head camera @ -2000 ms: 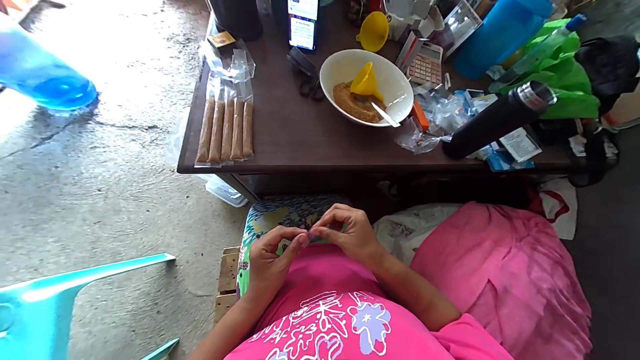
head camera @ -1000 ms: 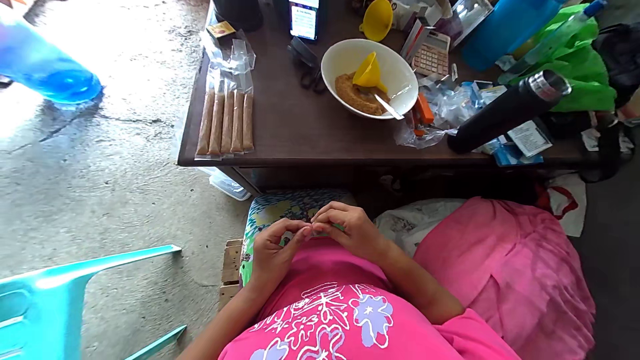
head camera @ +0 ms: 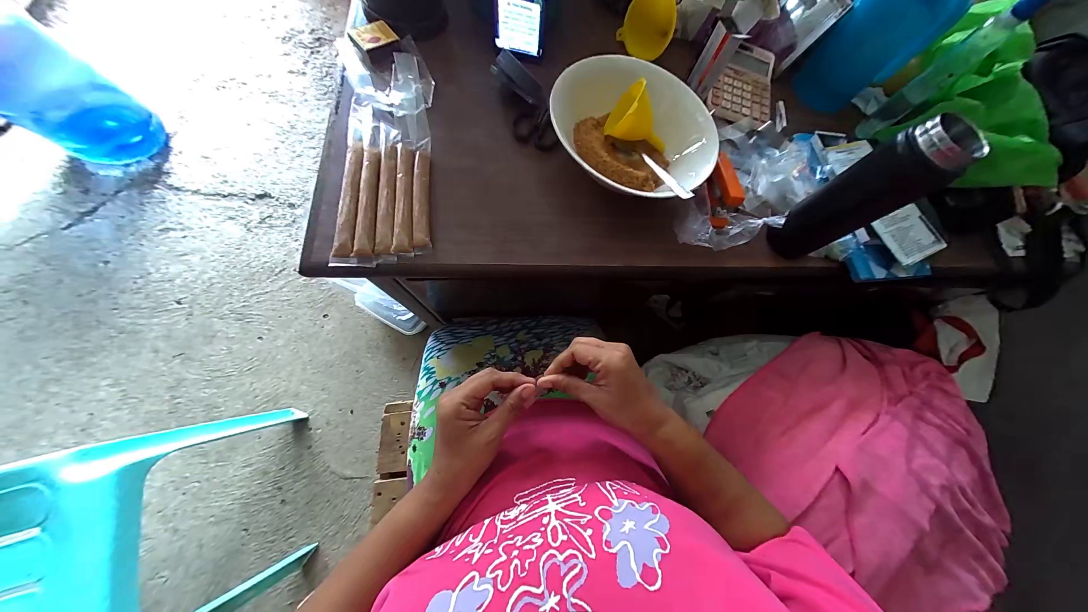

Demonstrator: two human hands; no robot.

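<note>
My left hand (head camera: 480,416) and my right hand (head camera: 608,382) meet over my lap, the thumb and forefinger tips of each pinched together and almost touching. Whatever may be between the fingertips is too small to tell. On the table beyond, a white bowl (head camera: 586,81) holds brown granules (head camera: 608,153), a yellow funnel (head camera: 630,114) and a spoon (head camera: 668,177). Several slim plastic tubes filled with brown granules (head camera: 384,200) lie side by side at the table's left end, their upper ends unfilled and loose.
A phone (head camera: 518,25), scissors (head camera: 535,129), a second yellow funnel (head camera: 648,27), a calculator (head camera: 741,92) and a leaning black flask (head camera: 875,187) are on the dark table (head camera: 510,242). A turquoise plastic chair (head camera: 93,510) is at lower left, pink cloth (head camera: 858,459) at right.
</note>
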